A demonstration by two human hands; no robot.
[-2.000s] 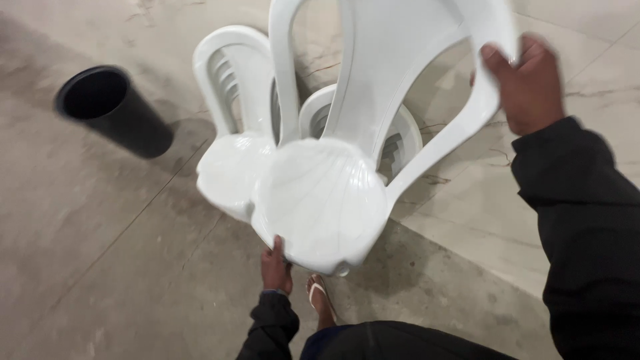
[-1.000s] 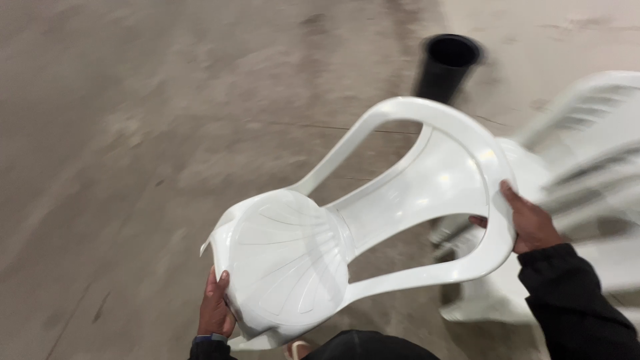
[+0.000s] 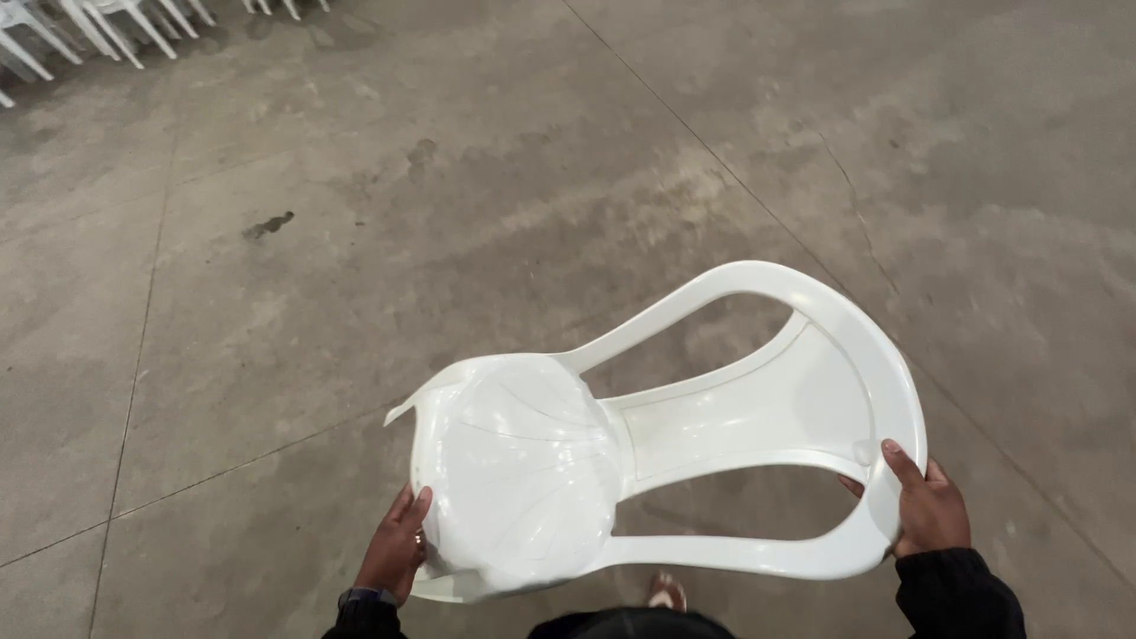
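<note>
A white plastic chair (image 3: 528, 461) is held off the floor in front of me, its seat to the left and its backrest to the right. My left hand (image 3: 396, 543), with a ring and a wristband, grips the front edge of the seat, thumb on top. On the right, my right hand (image 3: 927, 506) is closed around the top rim of the backrest, with fingertips showing through the side opening. The chair's legs are mostly hidden beneath the seat.
Legs of several white plastic chairs (image 3: 133, 31) stand at the far upper left. Concrete floor (image 3: 444, 231) with joints, a crack and a dark stain spreads around me. My foot (image 3: 667, 590) shows just below the held chair.
The view has swung away from the black bin and the other white chairs that were near me. The held chair has turned from seat-toward-me to lying sideways between my hands.
</note>
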